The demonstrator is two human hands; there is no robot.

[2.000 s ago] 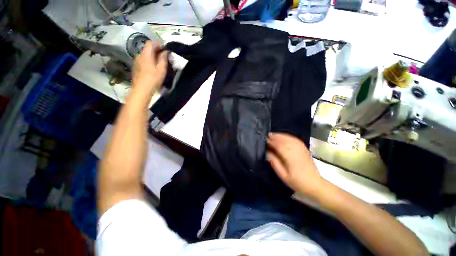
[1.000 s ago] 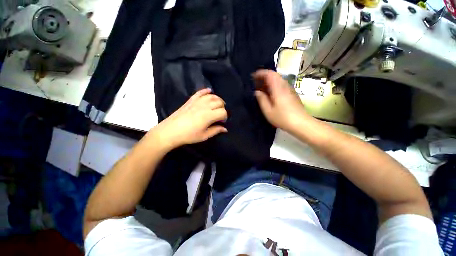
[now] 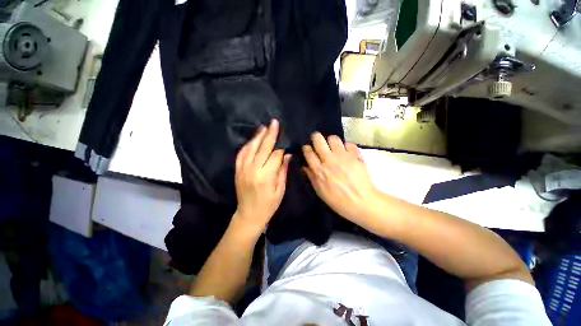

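The black garment piece [image 3: 216,108] lies over the white table's front edge and hangs down at the lap. Its long dark sleeve or leg [image 3: 121,76] runs down at the left to a pale striped end. My left hand [image 3: 260,175] lies on the garment, fingers pointing up. My right hand [image 3: 334,169] lies on it just to the right, fingertips on the cloth. The fingertips of both hands are near each other. Whether they pinch the cloth is hard to tell.
The sewing machine [image 3: 471,51] stands at the right, with its yellowish needle plate [image 3: 388,130] right of the garment. Black cloth [image 3: 484,134] lies under its arm. A dark strip [image 3: 468,186] lies on the table. A second machine [image 3: 41,51] is at far left, a blue crate [image 3: 566,290] at lower right.
My left hand has moved from the far end of the garment back onto its near part. My right hand has shifted left and down beside it. The view has moved closer.
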